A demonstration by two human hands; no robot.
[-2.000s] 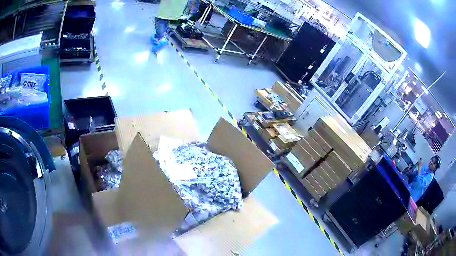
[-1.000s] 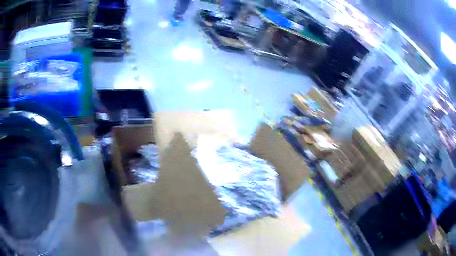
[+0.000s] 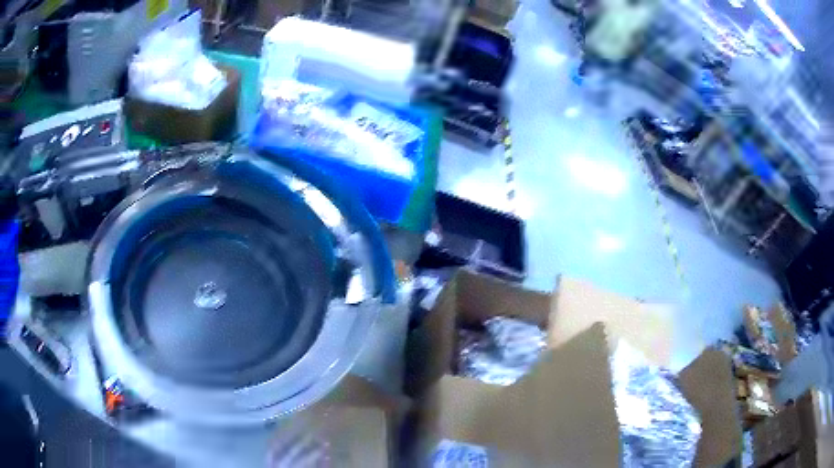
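Note:
No hand is in view. A large round vibratory feeder bowl (image 3: pixel 219 283) lies nearest in front of me at the left, with a silver rim, a dark inside and a centre nut (image 3: pixel 210 295). To its right stands an open carton (image 3: pixel 576 393) with raised flaps and shiny bagged components (image 3: pixel 649 411) inside. A smaller carton compartment beside it also holds shiny bags (image 3: pixel 503 349). Another brown carton surface (image 3: pixel 347 434) shows blurred at the bottom.
A blue plastic bin (image 3: pixel 393 187) with clear bags stands behind the bowl. A small carton (image 3: pixel 187 119) with white bags and a grey controller (image 3: pixel 71 137) are at the back left. An orange-handled tool (image 3: pixel 113 395) lies below left. A black crate (image 3: pixel 480 233) stands beyond the cartons.
The view has swung left. The feeder bowl has moved from the left edge into fuller view, and the cartons have shifted to the right. The controller and small carton have appeared.

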